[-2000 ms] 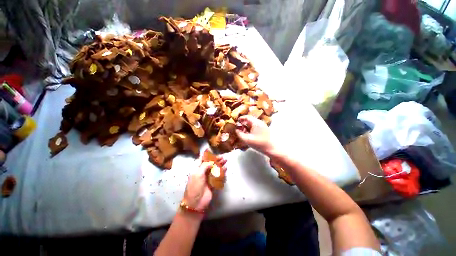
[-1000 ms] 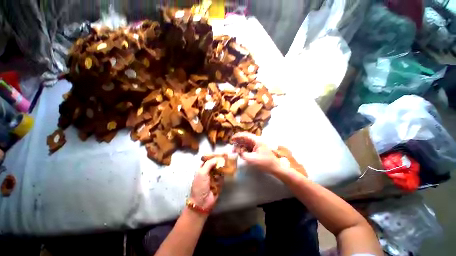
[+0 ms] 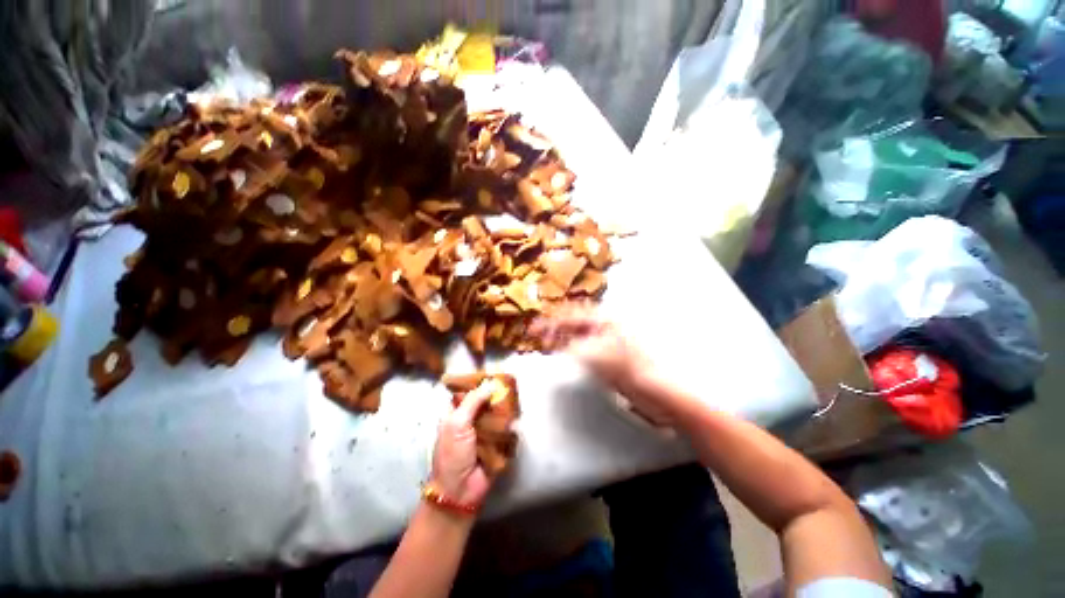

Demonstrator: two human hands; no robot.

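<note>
A large heap of brown felt pieces [image 3: 385, 269] with white and yellow spots lies on the pale cloth-covered table [image 3: 222, 456]. My left hand [image 3: 459, 450] is near the table's front edge and holds several bunched brown felt pieces [image 3: 498, 426], the thumb on top beside a yellow spot. My right hand [image 3: 596, 350] is blurred at the front right edge of the heap. Its fingers overlap the brown pieces there, and I cannot tell whether it holds anything.
A lone brown piece [image 3: 111, 367] lies left of the heap, and a brown scrap [image 3: 7, 472] is at the left edge. Bottles [image 3: 28, 332] stand at left. White plastic bags [image 3: 934, 280], a red bundle [image 3: 917, 391] and a carton [image 3: 823, 350] are at right.
My right hand has moved away from my left hand, to the heap's edge. The piece by my right forearm is no longer seen. The view has shifted slightly.
</note>
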